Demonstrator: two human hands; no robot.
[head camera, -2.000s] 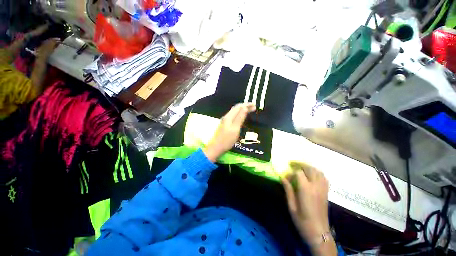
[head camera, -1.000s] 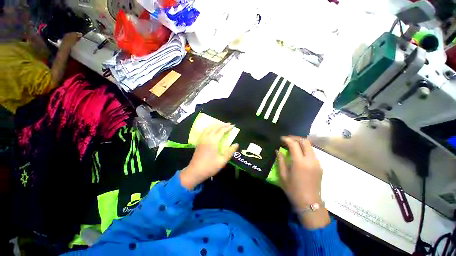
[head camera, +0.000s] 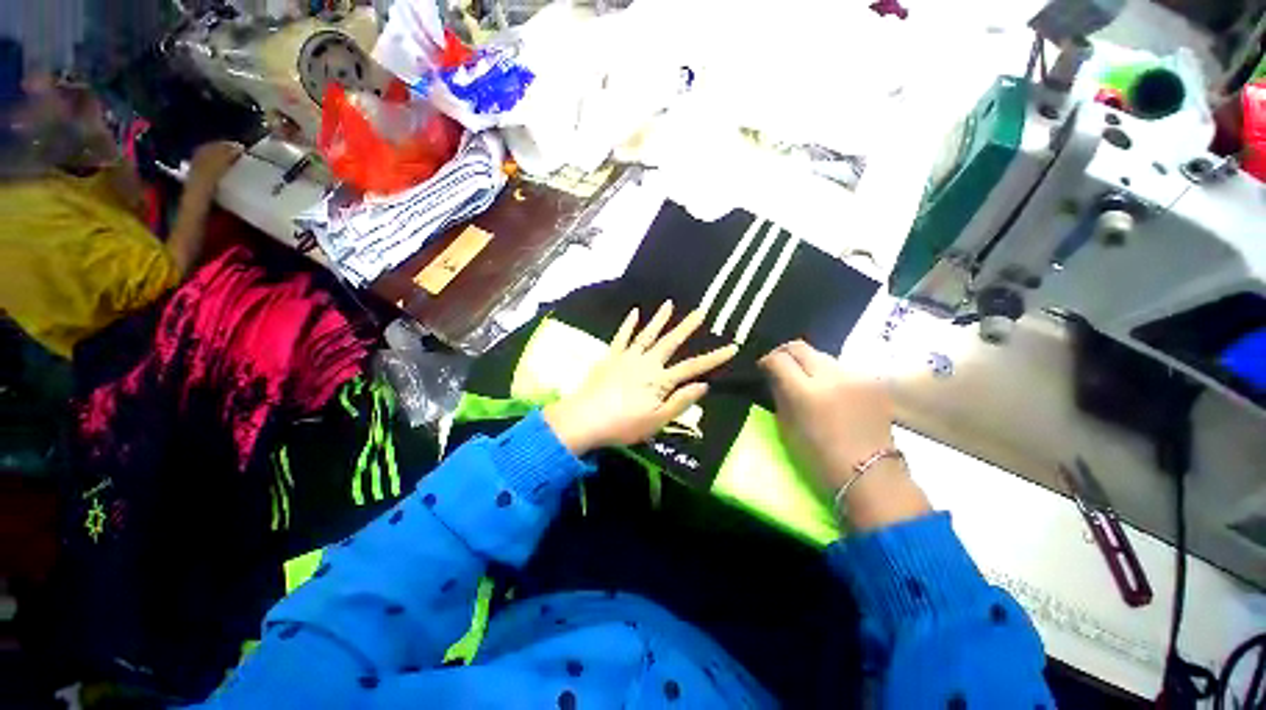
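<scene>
The black garment panel (head camera: 819, 291) with three pale stripes and a neon yellow-green block lies on the white table's front part. A black square with a hat logo (head camera: 680, 451) sits within the neon block, partly covered by my left hand. My left hand (head camera: 642, 384) lies on the panel with its fingers spread, below the stripes. My right hand (head camera: 819, 402) is bent at the panel's right part, thumb and fingertips close together at the black cloth; whether cloth is pinched there cannot be told.
The sewing machine (head camera: 1097, 222) stands at the right, with dark-red snips (head camera: 1111, 534) on the table before it. Striped folded cloth (head camera: 410, 215) and a red plastic bag (head camera: 382, 139) lie upper left. Black-pink garments (head camera: 278, 347) hang at left, near a person in a yellow sleeve.
My left hand has moved right and spread its fingers over the logo square. My right hand has moved up from the neon block's edge onto the black cloth.
</scene>
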